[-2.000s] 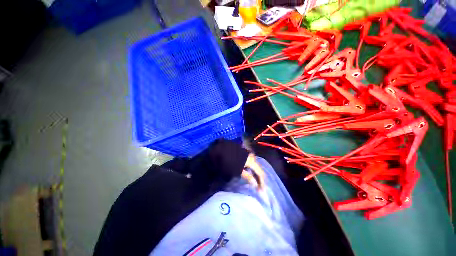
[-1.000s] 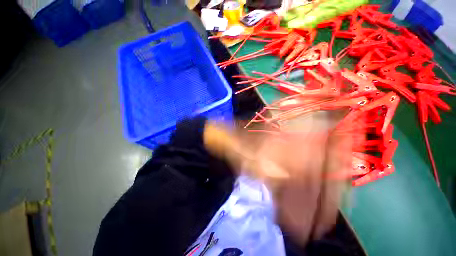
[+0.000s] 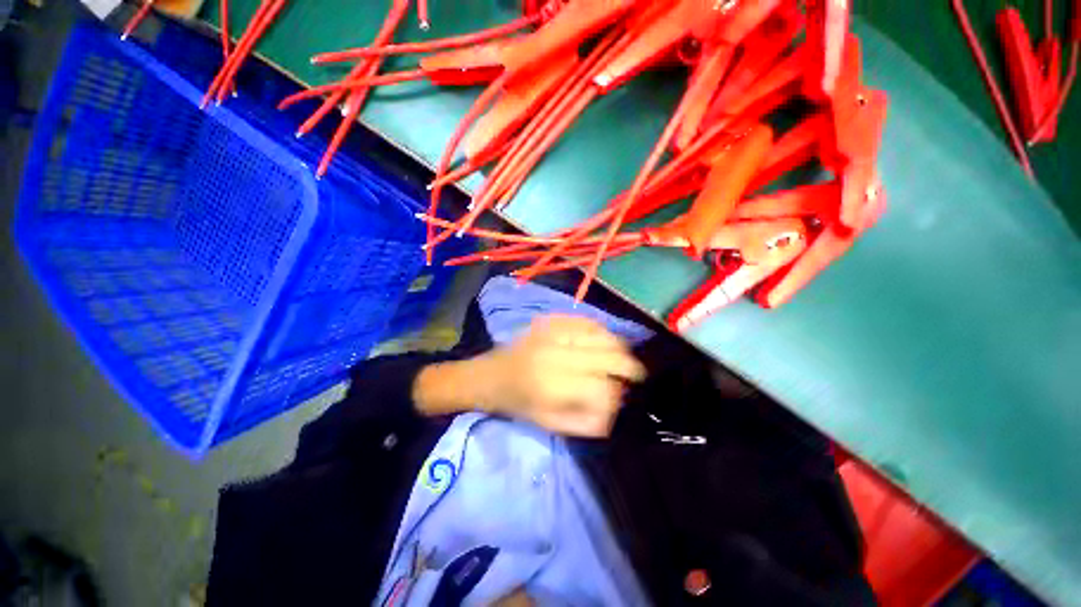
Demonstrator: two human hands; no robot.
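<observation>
Red battery clamps (image 3: 735, 196) lie in a heap on the green mat, their thin cable tails pointing left over the bench edge. My left hand (image 3: 563, 377) is in front of my body, below the bench edge, its fingers curled beside the dark sleeve (image 3: 735, 474) of my right arm. No clamp shows in it; whether it grips the sleeve, I cannot tell. I cannot make out my right hand. A small skin-coloured patch at the bottom edge is unclear. A blue perforated crate (image 3: 219, 385) stands left of the bench; no clamps show inside.
The green-topped bench (image 3: 948, 344) runs diagonally down to the right. A few more red clamps (image 3: 1040, 77) lie at the top right. A red bin (image 3: 901, 534) is below the bench edge at the lower right. Grey floor shows at the left.
The view has swung down and closer to the bench edge. The blurred hands in front of the clamps are gone from there; my left hand now shows against my body. The clamps remain heaped.
</observation>
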